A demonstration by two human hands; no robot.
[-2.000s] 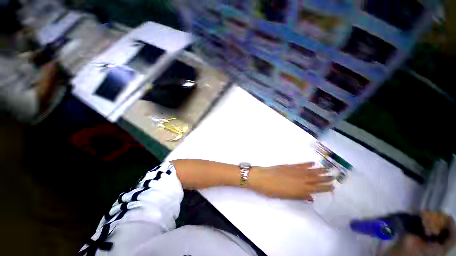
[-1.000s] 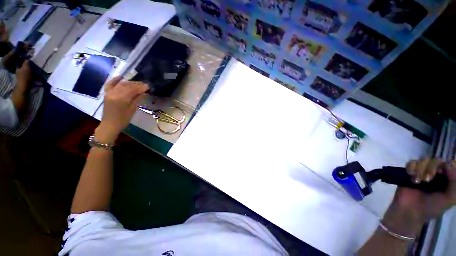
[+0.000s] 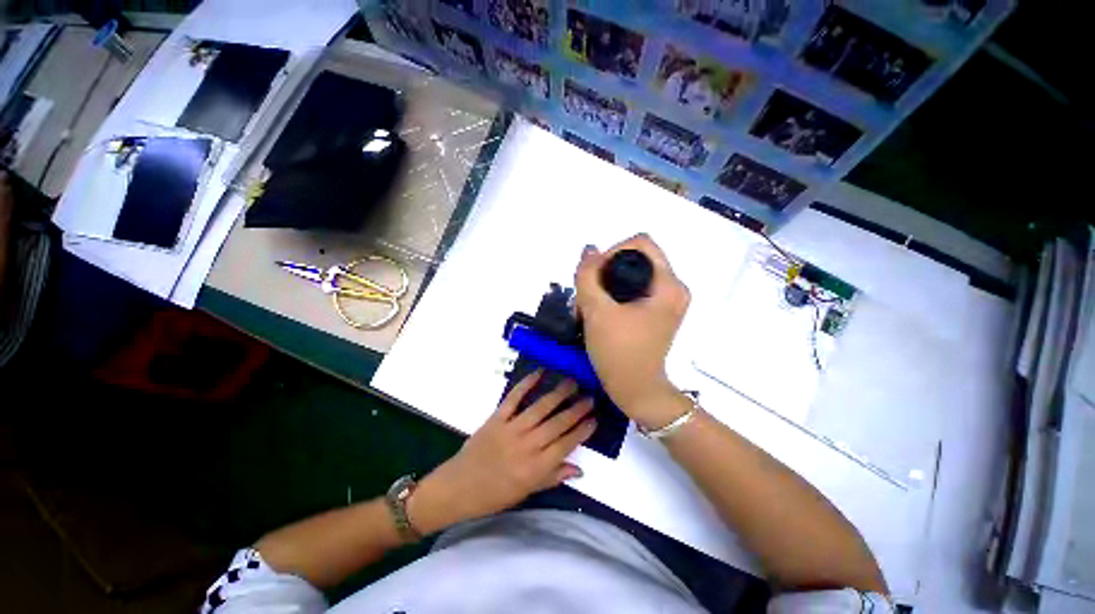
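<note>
A black panel (image 3: pixel 610 434) lies on the white bench sheet (image 3: pixel 474 288) in front of me. My left hand (image 3: pixel 519 446) lies flat on the panel with its fingers spread. My right hand (image 3: pixel 636 330) is closed round the black handle of the hand roller (image 3: pixel 550 350). The roller's blue cylinder rests across the panel, above my left fingertips. The handle end points up at the camera. To the right, a white backing sheet (image 3: pixel 769 390) carries a green circuit board (image 3: pixel 831 288) with thin wires and a small round part.
Gold-handled scissors (image 3: pixel 366 292) and a black panel stock (image 3: pixel 330 156) lie on the beige surface at left. Neighbouring panels (image 3: pixel 166 192) are on white sheets further left. A bluish printed sheet (image 3: pixel 720 90) stands behind. Stacked white sheets (image 3: pixel 1051 420) are at the right.
My left hand has moved from the panel stock to the bench sheet, where a black panel now lies. My right hand has brought the roller leftwards onto it.
</note>
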